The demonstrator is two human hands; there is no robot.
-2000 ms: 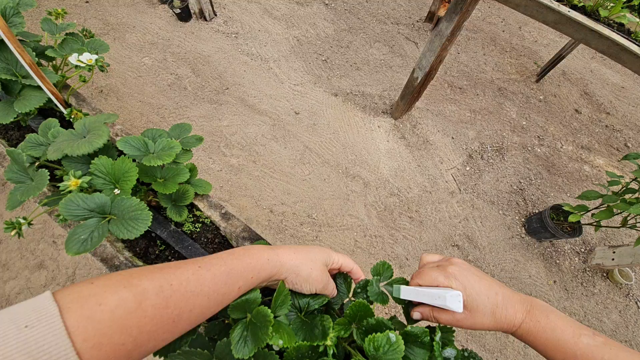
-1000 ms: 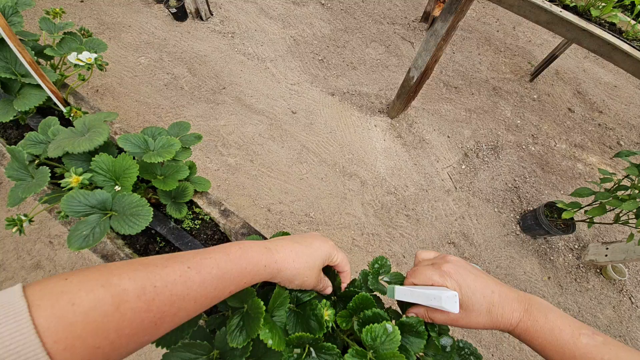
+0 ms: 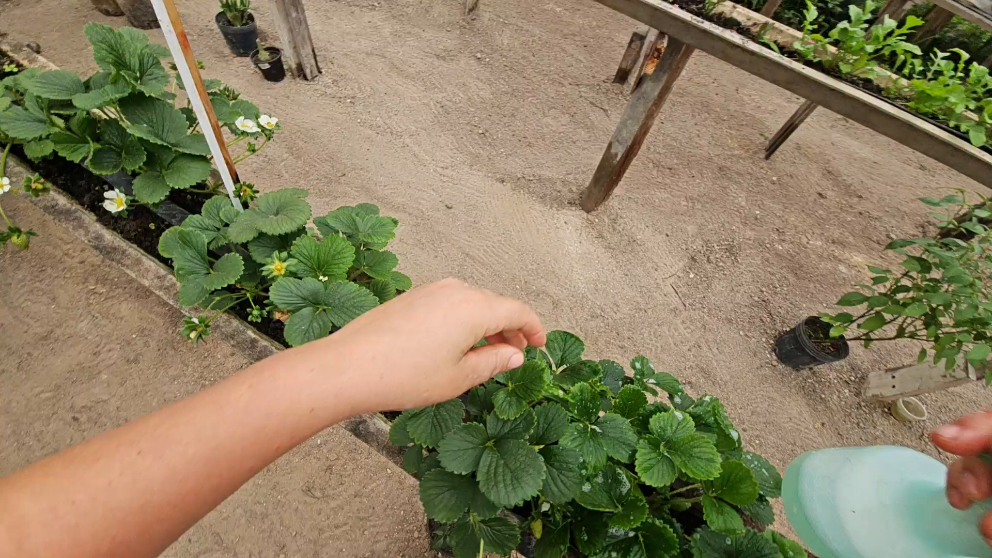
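Observation:
My left hand point(image 3: 457, 341) hovers at the upper left edge of a strawberry plant point(image 3: 573, 449), its fingers curled and the thumb near the fingertips; whether a leaf or stem is between them cannot be told. Whitish drops or specks lie on several leaves. At the lower right, my right hand point(image 3: 969, 465) is cut off by the frame edge, its fingers against a translucent pale green plastic bottle point(image 3: 868, 500). The bottle is beside the plant, and its top is out of view.
More strawberry plants point(image 3: 310, 267) with white flowers grow along the narrow bed point(image 3: 124, 252) at left. A painted stake point(image 3: 198, 101) stands among them. A wooden raised planter point(image 3: 837, 89) is at upper right, a black potted plant point(image 3: 810, 343) below it.
My right hand has moved from above the plant to the right edge, and the bottle's body now shows. My left hand has lifted off the leaves it was among. The view has shifted somewhat.

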